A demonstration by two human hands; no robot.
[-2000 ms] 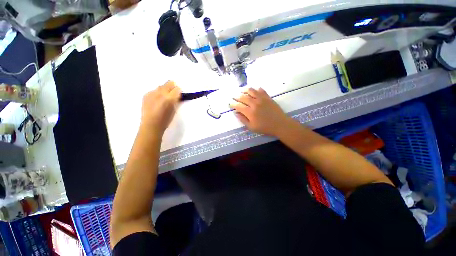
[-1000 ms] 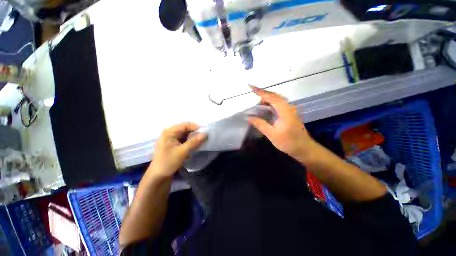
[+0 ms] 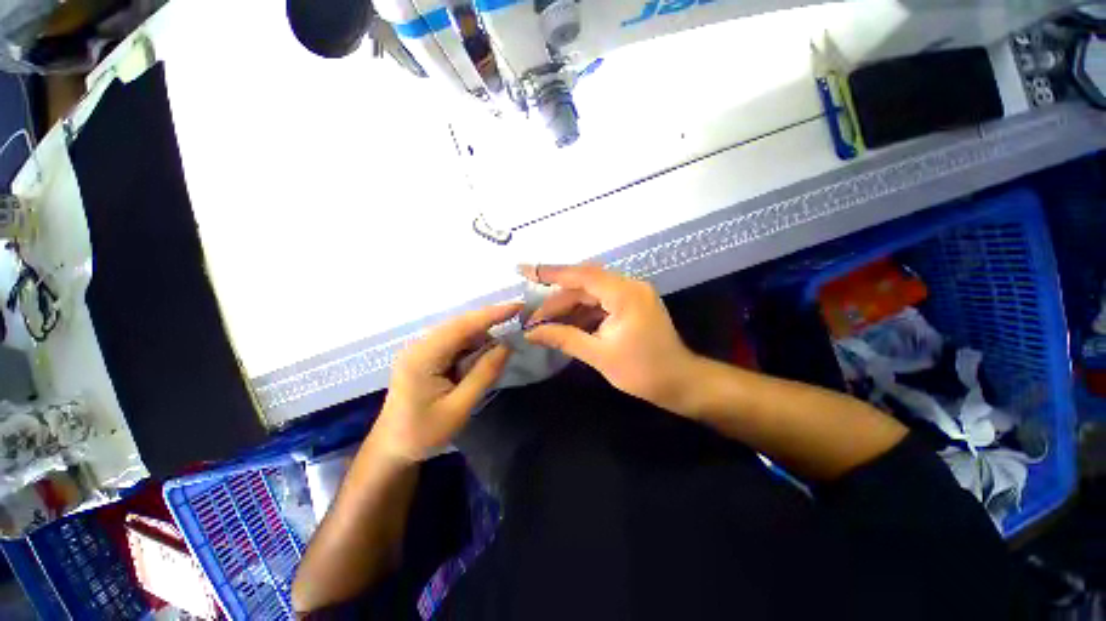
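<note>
A small pale grey fabric piece point(image 3: 529, 362) is pinched between the fingertips of both hands, just in front of the table's ruled edge. My left hand point(image 3: 443, 376) grips its left side and my right hand point(image 3: 613, 334) its right side. The hands nearly touch, and the fingers hide much of the piece. The sewing machine's presser foot and needle area point(image 3: 556, 112) stands above and behind the hands, with no fabric seen under it. The white machine head shows a blue stripe, cut off by the top of the picture.
A long black fabric panel point(image 3: 152, 267) lies at the table's left. A black rectangle point(image 3: 928, 97) and a yellow-blue tool point(image 3: 837, 112) lie at the right. Blue baskets point(image 3: 1028, 364) stand below on both sides; the right one holds white scraps and a red-orange packet point(image 3: 864, 298).
Both hands have come back from near the needle to the table's front edge. The pale piece came into view between them, and the hands have since drawn closer together. The view has shifted.
</note>
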